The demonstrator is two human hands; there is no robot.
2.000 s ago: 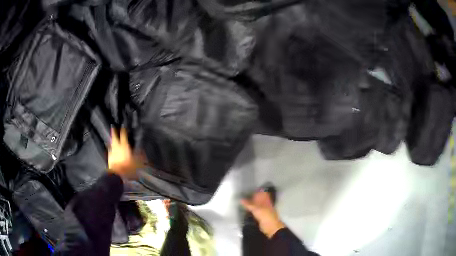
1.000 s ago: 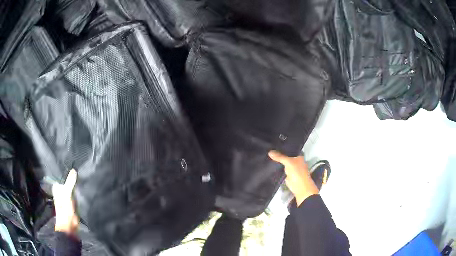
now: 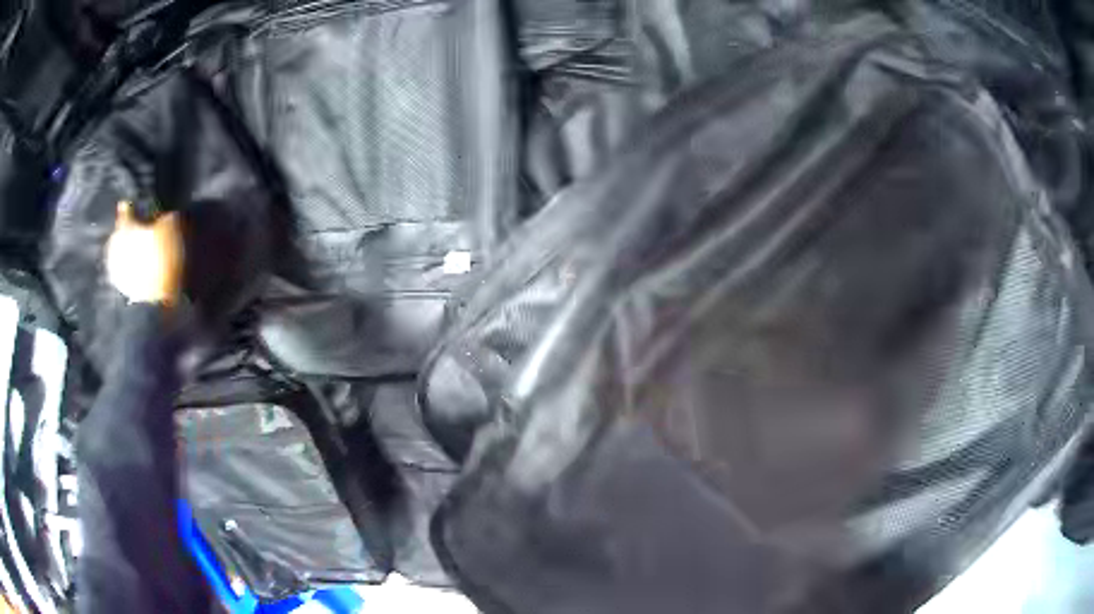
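A large black backpack body [image 3: 768,360] with mesh side panels and a long seam or zip line fills the right half of the view, tilted and blurred. My left hand [image 3: 144,258] is at the left, over dark fabric; it is blurred and overexposed, so its grip cannot be told. My right hand is not visible. Another black piece with a mesh panel [image 3: 372,132] and a small white mark lies at the upper middle. A black panel [image 3: 276,492] lies below it.
More black bag pieces lie along the top edge. A blue rim, perhaps of a bin [image 3: 206,554], shows at the lower left. Black-and-white striped material [image 3: 30,432] is at the left edge. Pale floor [image 3: 1020,570] shows at the lower right.
The view has shifted over the pile. The large mesh-sided bag now fills the right side. My left hand appears higher, and my right hand has gone out of sight.
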